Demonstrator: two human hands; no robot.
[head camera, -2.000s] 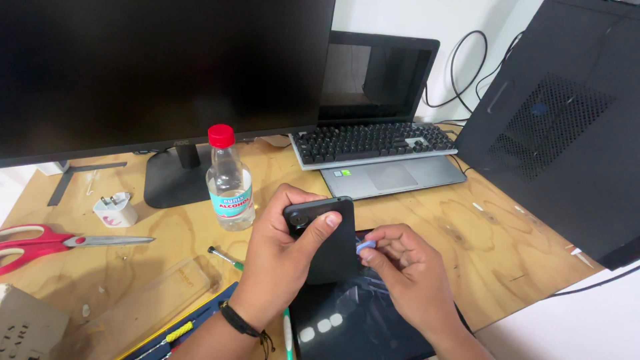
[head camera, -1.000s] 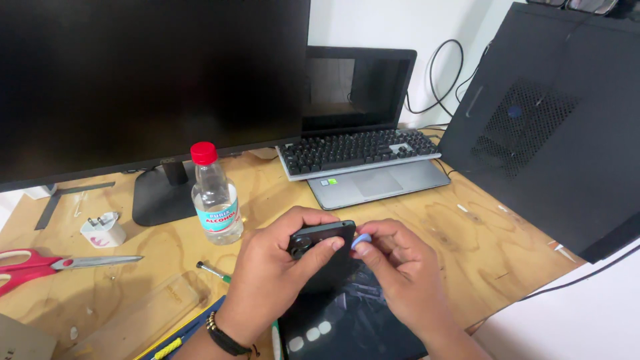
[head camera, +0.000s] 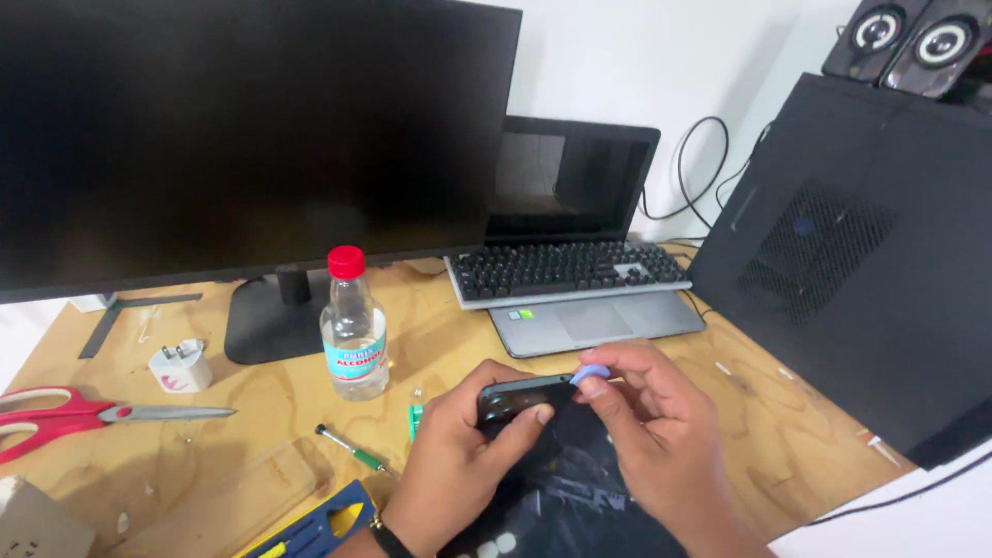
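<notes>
My left hand (head camera: 480, 449) is closed around a dark smartphone (head camera: 518, 397), thumb on the face toward me and fingers behind it. Between the thumb and fingers of my right hand (head camera: 651, 418) is a small blue-purple plastic pick (head camera: 590, 375), its tip at the phone's right-hand edge. Whether the tip sits in the seam cannot be told. Below both hands lies a dark, shiny mat or sheet (head camera: 566, 496) with small pale pieces on it. A green-handled precision screwdriver (head camera: 363, 457) lies left of my left hand, near a blue and yellow tool case (head camera: 318, 527).
An alcohol bottle with a red cap (head camera: 355, 333) stands before the monitor (head camera: 256, 139). Red-handled scissors (head camera: 101, 415), a white charger (head camera: 180, 368) and a clear phone case (head camera: 256, 488) lie left. A keyboard (head camera: 570, 271) rests on the laptop (head camera: 597, 318); a black computer case (head camera: 845, 256) stands right.
The phone is tilted further over, its top edge lying flatter than before. The pick stays pinched at its edge. The view has shifted, bringing the speakers at the upper right fully into sight.
</notes>
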